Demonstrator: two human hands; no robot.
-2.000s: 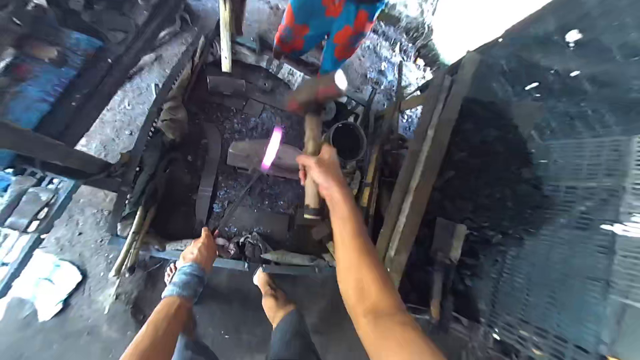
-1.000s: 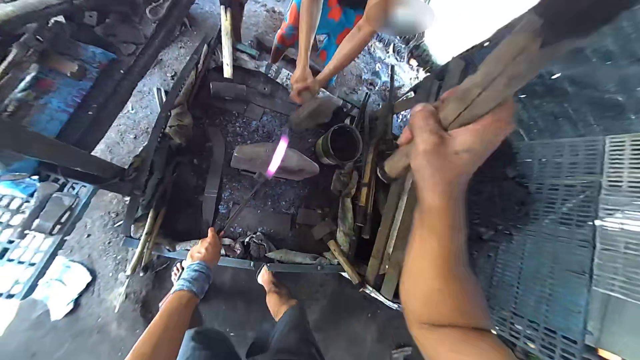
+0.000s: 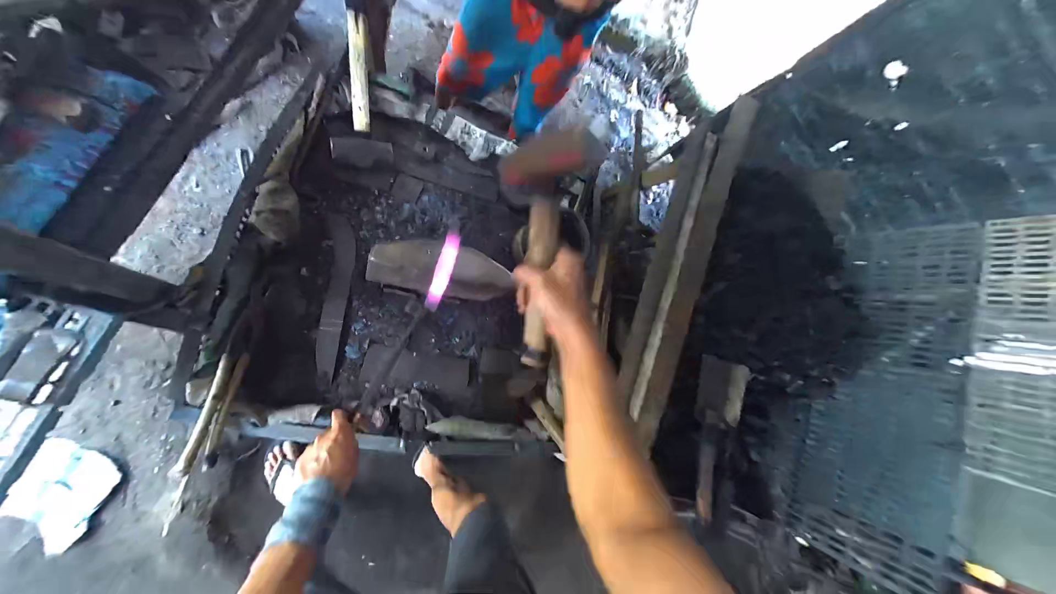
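My right hand [image 3: 557,293] is closed round the wooden handle of a sledgehammer [image 3: 549,165], whose blurred head is raised to the right of and beyond the anvil. A pointed steel anvil [image 3: 404,264] lies in the middle of the low work pit. Across its top rests a glowing metal bar [image 3: 444,271], bright pink-white, with a dark shank running down toward me. My left hand [image 3: 330,454], with a grey-blue cloth round the wrist, is closed at the near end of that shank, by the pit's front edge.
Beyond the pit is a co-worker in blue and red clothing [image 3: 528,62]. A round metal container [image 3: 577,231] stands right of the anvil, partly behind my hammer. Timber beams [image 3: 685,272] edge the right side, with black charcoal [image 3: 784,289] past them. Another hammer [image 3: 718,396] lies there.
One second ago my right hand held the hammer up at the right; now it is lower and further left, near the anvil. The co-worker's hands and hammer, over the anvil then, are out of sight.
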